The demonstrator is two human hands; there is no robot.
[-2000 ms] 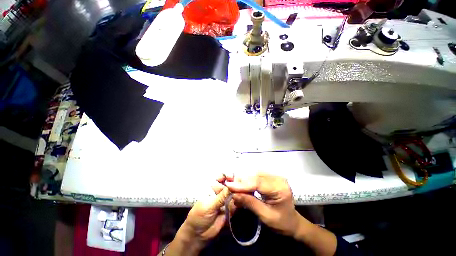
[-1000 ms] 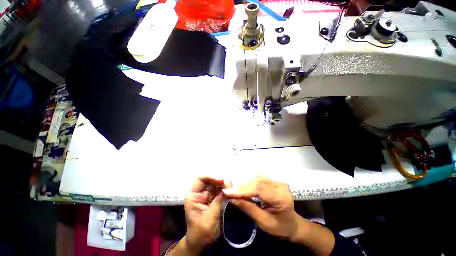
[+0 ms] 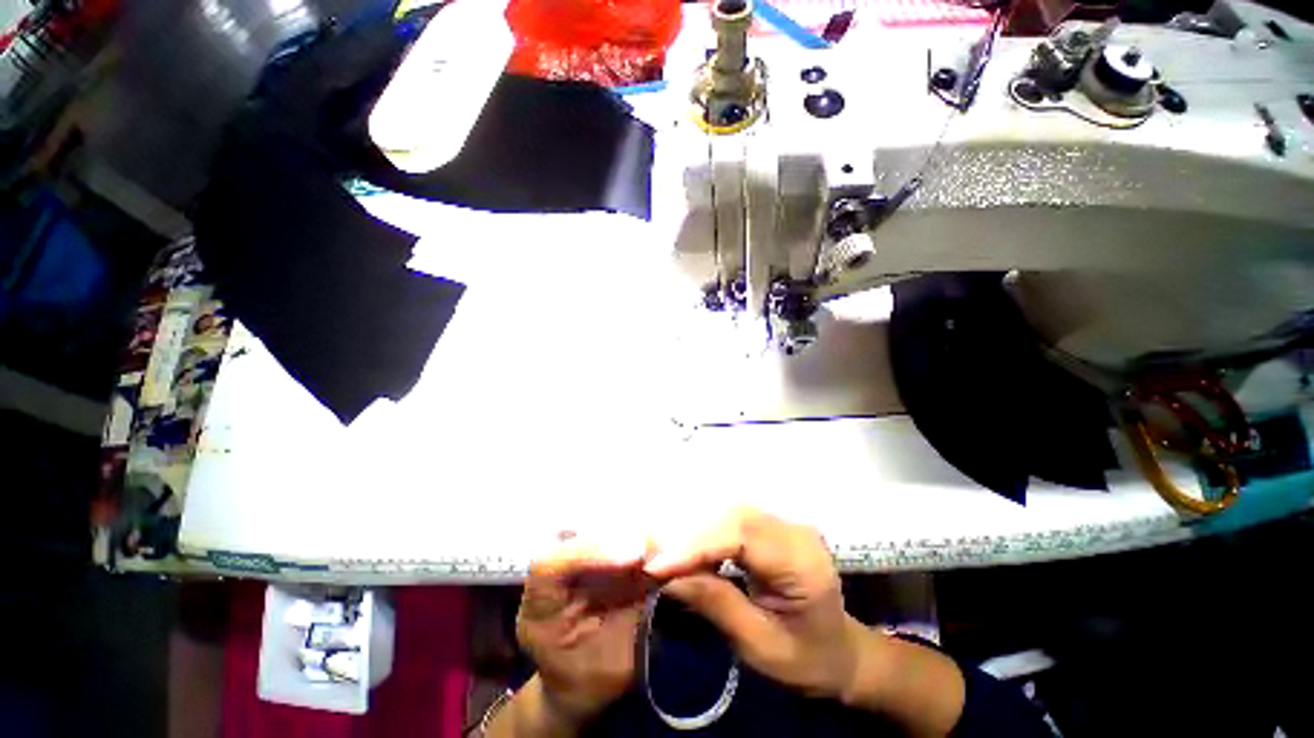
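Note:
A narrow pale strip hangs as a loop below my fingers at the table's front edge. My left hand and my right hand meet fingertip to fingertip at the top of the loop, and both are closed on the strip. What lies between the fingertips is too small to tell. Black cut pieces lie stacked on the left of the table. More black pieces lie under the machine arm. The sewing machine stands at the right, its needle area beyond my hands.
A white lamp head hangs over the left black pieces. A red plastic bag lies behind it. Orange and red loops lie at the far right. A white tray of metal parts sits below the table's front edge, over magenta cloth.
My left hand has shifted a little left and its fingers have changed position. The fingertips still meet at the strip. The loop still hangs below, slightly shifted. The view has moved slightly.

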